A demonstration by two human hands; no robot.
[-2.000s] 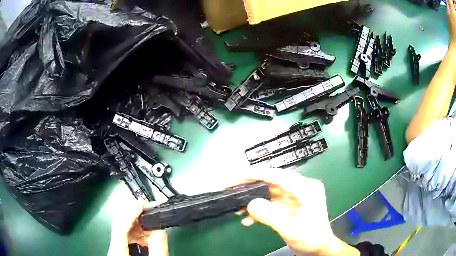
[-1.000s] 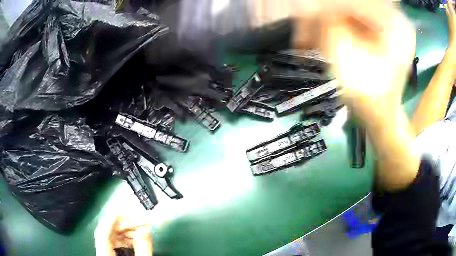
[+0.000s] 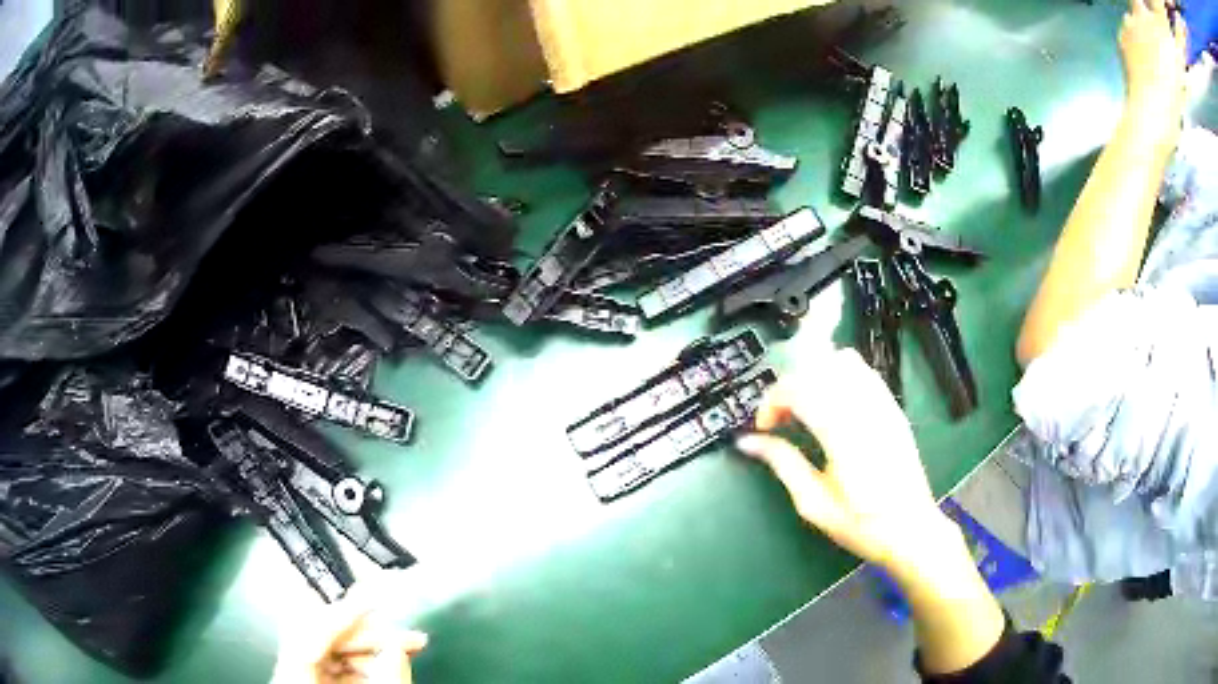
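Two black plastic bars lie side by side, ribbed faces up, in the middle of the green table; the upper one (image 3: 665, 394) and the lower one (image 3: 675, 438) are slanted. My right hand (image 3: 848, 461) is at the right end of the lower bar, with thumb and fingers closed around that end; the palm is washed out by glare. My left hand (image 3: 350, 644) is low at the bottom edge, partly cut off and overexposed, with fingers loosely bent and no part visible in it.
A crinkled black bag (image 3: 120, 174) is at left, with piled bars (image 3: 318, 397) at its mouth. A cardboard box (image 3: 641, 34) is at the top. More bars (image 3: 732, 263) lie behind and to the right. Another person's forearm (image 3: 1102, 227) and light blue sleeve are at right.
The bar held in both hands two seconds ago is gone from them. My right hand has passed over the far side and come back to the lower bar. The view has shifted right.
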